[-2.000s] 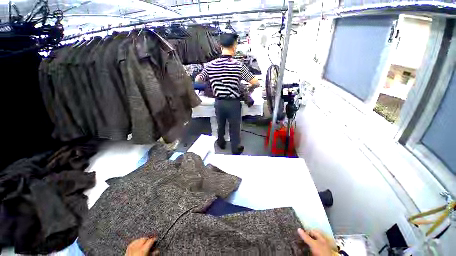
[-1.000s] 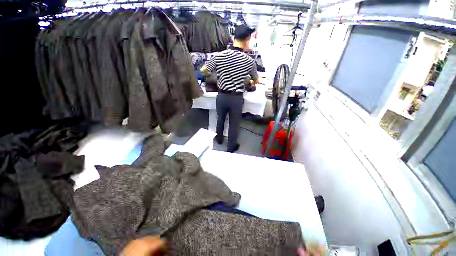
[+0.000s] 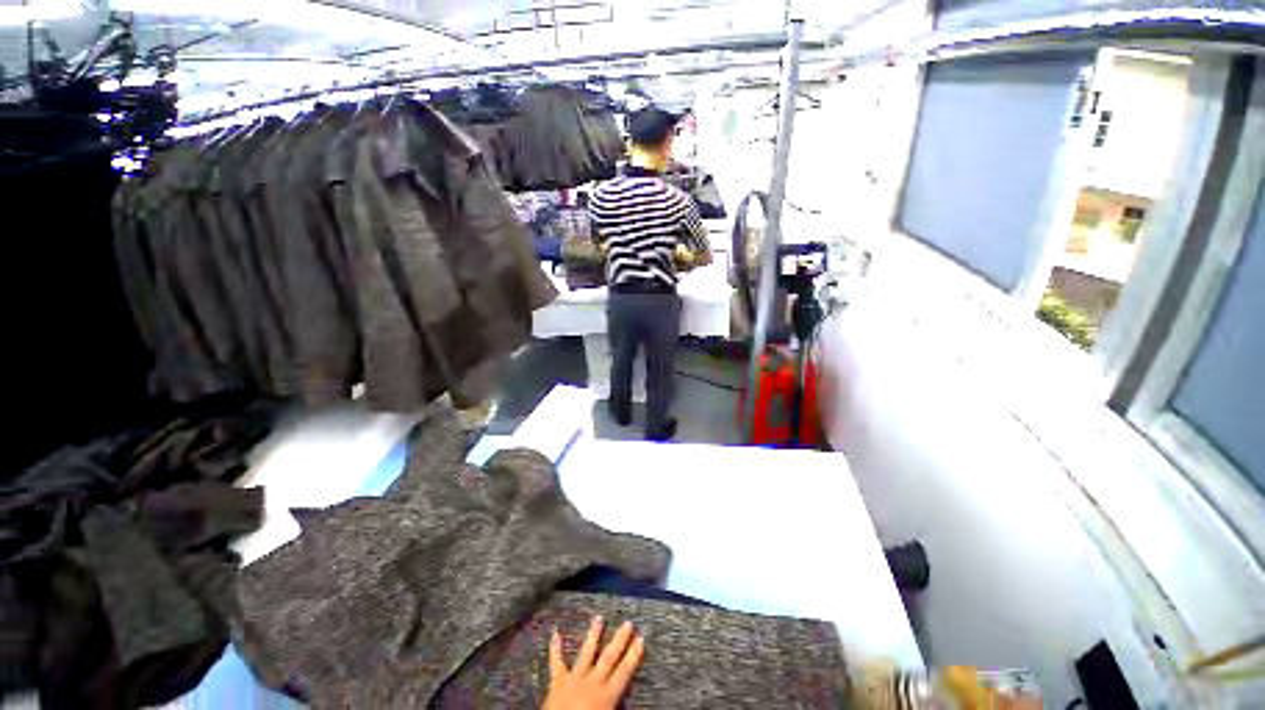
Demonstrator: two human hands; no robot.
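A speckled brown-grey tweed jacket (image 3: 416, 569) lies on the table, its body bunched to the left and one part spread flat toward the right. Dark navy padding (image 3: 645, 588) shows beneath it. My left hand (image 3: 594, 673) rests palm down on the flat cloth at the bottom centre, fingers apart. At the bottom right, a blurred shiny metal thing, apparently the steam iron (image 3: 891, 682), is at the jacket's right end. A yellow-tan blur beside it is cut off by the frame edge; I cannot tell whether it is the handle or my right hand.
The white tabletop (image 3: 735, 520) extends behind the jacket. Crumpled dark jackets (image 3: 139, 555) lie at the left. A rail of hanging jackets (image 3: 319, 264) stands behind. A person in a striped shirt (image 3: 645, 229) stands farther back. A pole (image 3: 773, 208) and red stand (image 3: 785, 395) are right of them.
My left hand has moved right and now lies flat on the cloth. My right hand has left the jacket's right end, where the blurred metal thing now shows. The jacket body is more bunched.
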